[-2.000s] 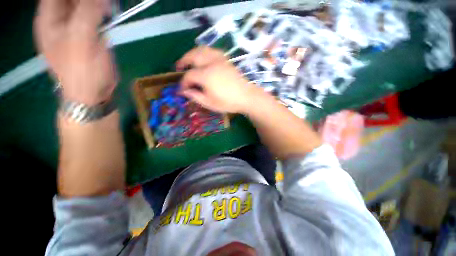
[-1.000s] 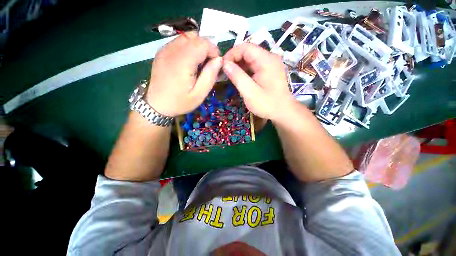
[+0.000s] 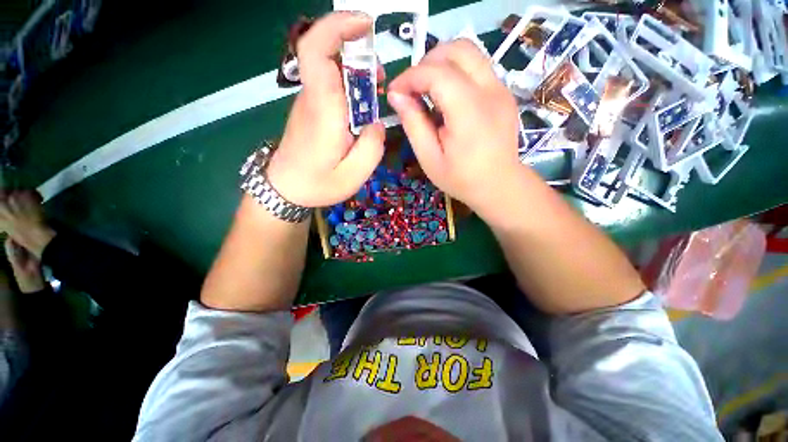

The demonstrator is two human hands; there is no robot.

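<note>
A white plastic frame [image 3: 420, 26] with a blue circuit board [image 3: 361, 97] at its near end is held in my left hand [image 3: 324, 129], between thumb and fingers. My right hand [image 3: 462, 116] is just right of the board, thumb and forefinger close together; whether they pinch something small cannot be told. The parts box [image 3: 323, 233] lies below both hands, with grey-blue round pieces [image 3: 371, 233], red leads and blue cylinders in it; my hands hide its far side.
A heap of white frames [image 3: 618, 95] with blue boards and copper-brown pieces lies at the right. A dark piece with a ring-like disc [image 3: 291, 69] lies beyond my left hand. Another person's hands [image 3: 24, 226] are at the left edge. A pink bag [image 3: 713, 272] is at the lower right.
My hands have moved slightly apart from fingertip contact. The frame with its board now shows upright in my left hand. Another person's hands have come into view at the left.
</note>
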